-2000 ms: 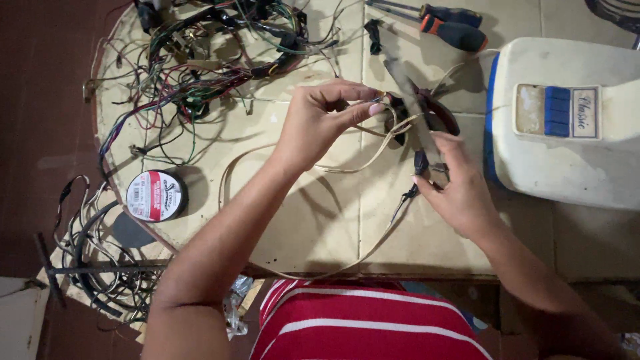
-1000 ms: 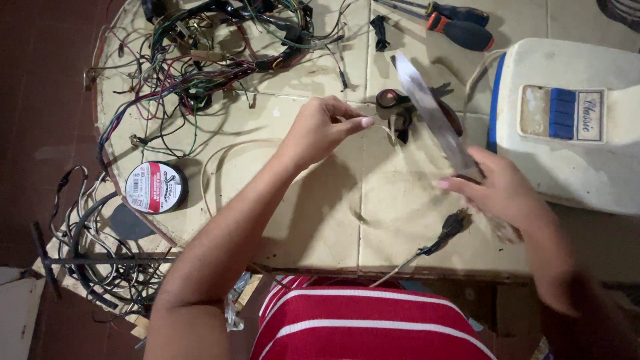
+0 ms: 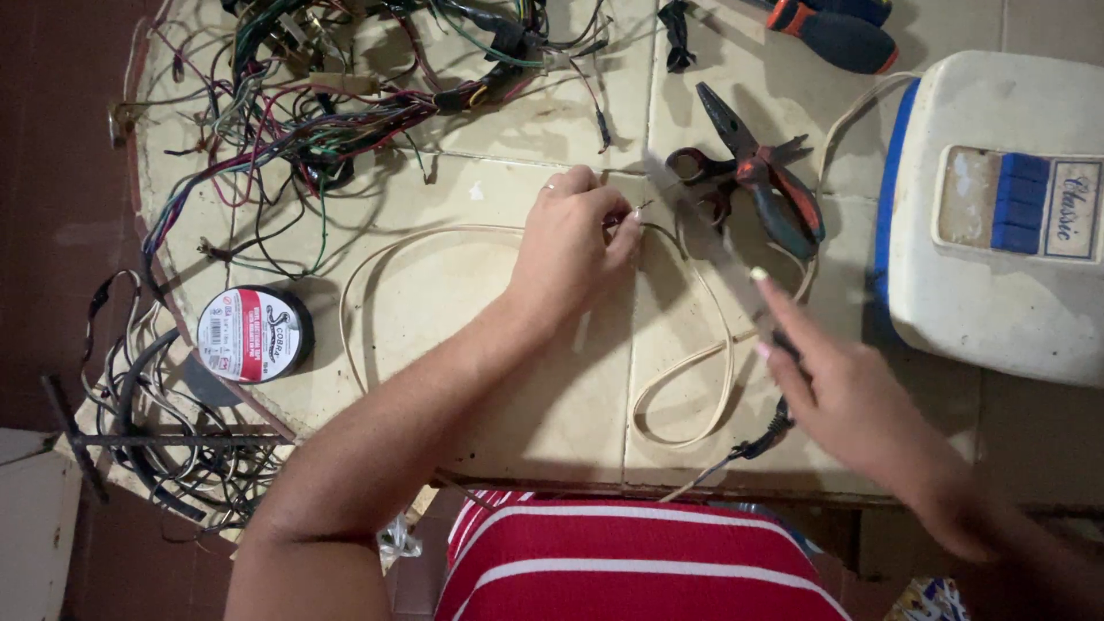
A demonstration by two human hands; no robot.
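My left hand (image 3: pixel 576 233) pinches the end of a cream electrical cord (image 3: pixel 720 297), with a bit of bare or dark wire showing at the fingertips. The cord loops over the tiled table. In my right hand (image 3: pixel 832 388) is a knife, its blade (image 3: pixel 711 241) blurred and slanting up and left toward the cord end. Pliers with red and dark handles (image 3: pixel 763 172) lie beyond the blade, beside dark-handled scissors (image 3: pixel 703 177). Close to my right hand, a black cord part (image 3: pixel 766 435) rests near the table edge; the hand partly hides it.
A tangle of coloured wires (image 3: pixel 345 129) covers the back left. A roll of black electrical tape (image 3: pixel 250 335) sits at the left edge, above more cables (image 3: pixel 164 431). At right stands a white and blue appliance (image 3: pixel 1000 216). Screwdrivers (image 3: pixel 837 34) lie at the back.
The blade now points at the cord end near my left fingers. Pliers and scissors show more fully than before. The black cord part has left my right fingers' grasp since the earliest frame.
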